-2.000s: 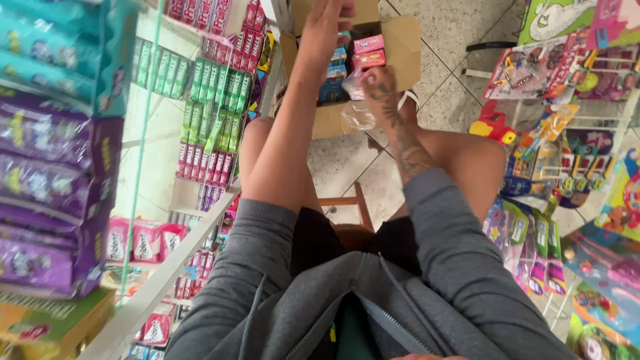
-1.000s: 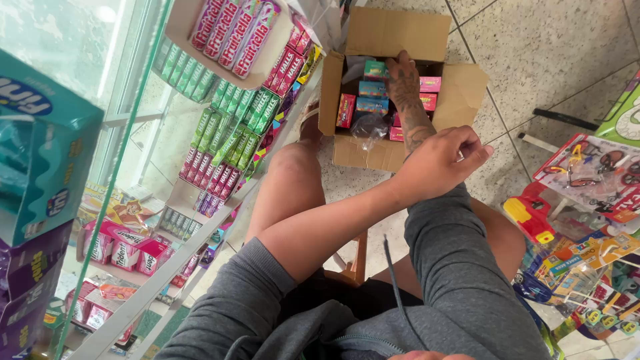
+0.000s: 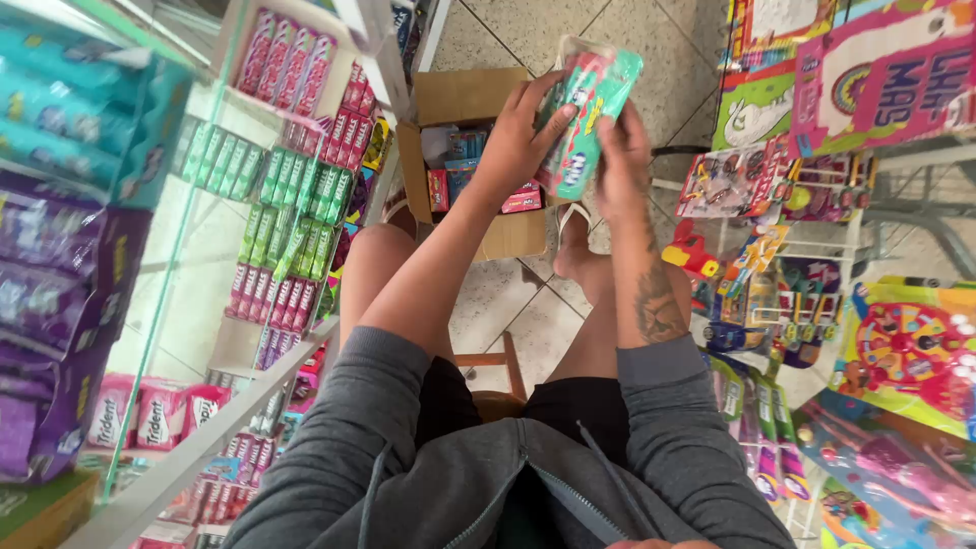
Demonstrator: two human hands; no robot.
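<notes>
Between my two hands is a green-and-red candy display box (image 3: 591,126) in clear wrap, tilted, above the floor. My left hand (image 3: 530,130) grips its left side, thumb across the front. My right hand (image 3: 624,156) holds its right side, with the fingers partly hidden behind it. Just left of the box and lower down, an open cardboard box (image 3: 457,95) stands on the tiled floor between my feet, its flaps spread. Small blue candy boxes (image 3: 461,171) and pink candy boxes (image 3: 524,200) lie inside it; my left forearm covers part of them.
At the left, a glass-and-metal shelf holds Halls sticks (image 3: 293,248), Trident packs (image 3: 160,412) and purple candy packages (image 3: 49,305). Hanging toys (image 3: 736,179) and colourful packages fill a wire rack at the right. A wooden stool (image 3: 507,366) is under me.
A second ago my right hand was inside the cardboard box and my left lay across the right forearm. Now both hands hold the green-and-red box above the floor.
</notes>
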